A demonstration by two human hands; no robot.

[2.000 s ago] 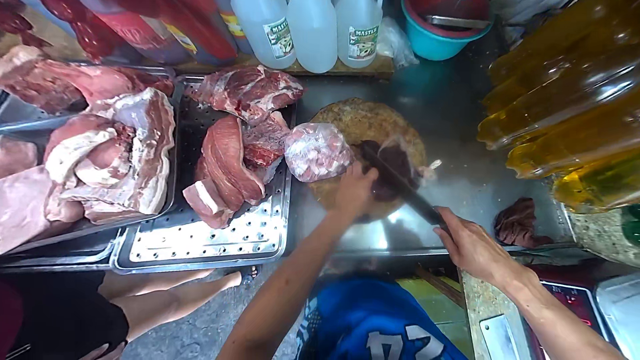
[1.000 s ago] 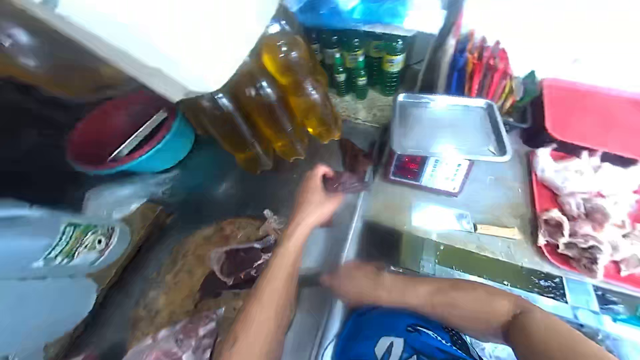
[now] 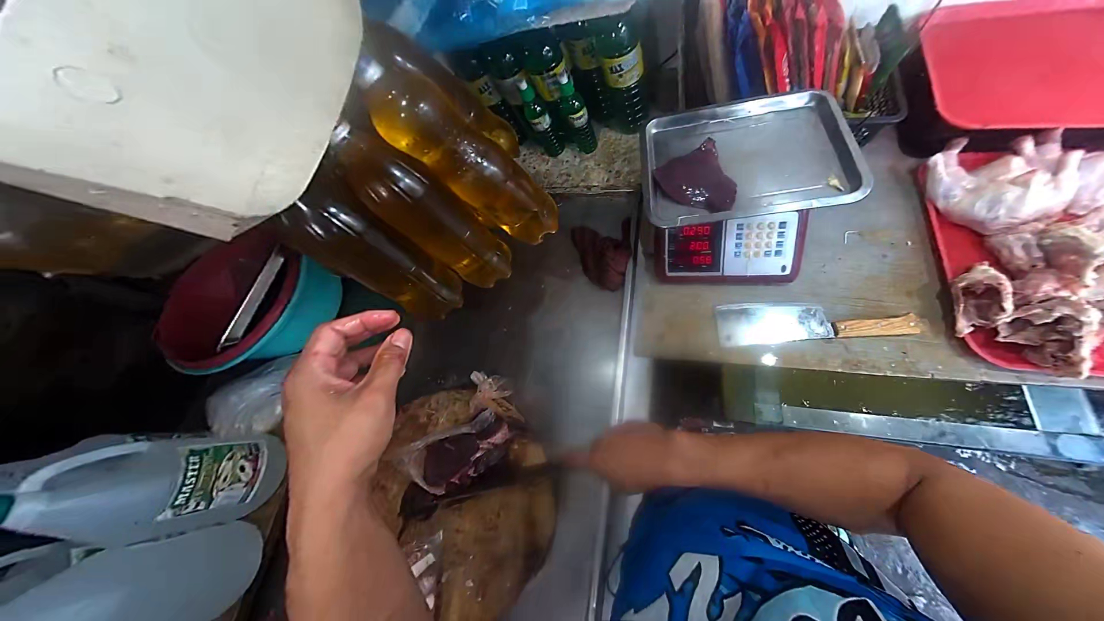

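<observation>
My left hand (image 3: 349,375) is raised with its fingers apart and nothing in it, over the counter beside the round wooden chopping block (image 3: 492,552). My right hand (image 3: 634,457), blurred, is closed on the handle of a knife (image 3: 552,464) whose blade reaches over the block. On the block lies dark red meat in a knotted clear plastic bag (image 3: 461,457). A slice of dark red meat (image 3: 699,178) lies in the metal tray (image 3: 780,155) on the digital scale (image 3: 729,248). Another dark piece (image 3: 604,257) is on the metal counter.
A cleaver (image 3: 776,325) lies below the scale. Raw chicken parts fill a red tray (image 3: 944,250) at right. Oil bottles (image 3: 414,190), green bottles (image 3: 552,73), a teal basin (image 3: 310,302) and white jugs (image 3: 129,552) stand around the block.
One second ago my left hand held dark meat near the scale and the tray was bare; now a slice lies there and the hand, with nothing in it, is back near the block. The view has turned right.
</observation>
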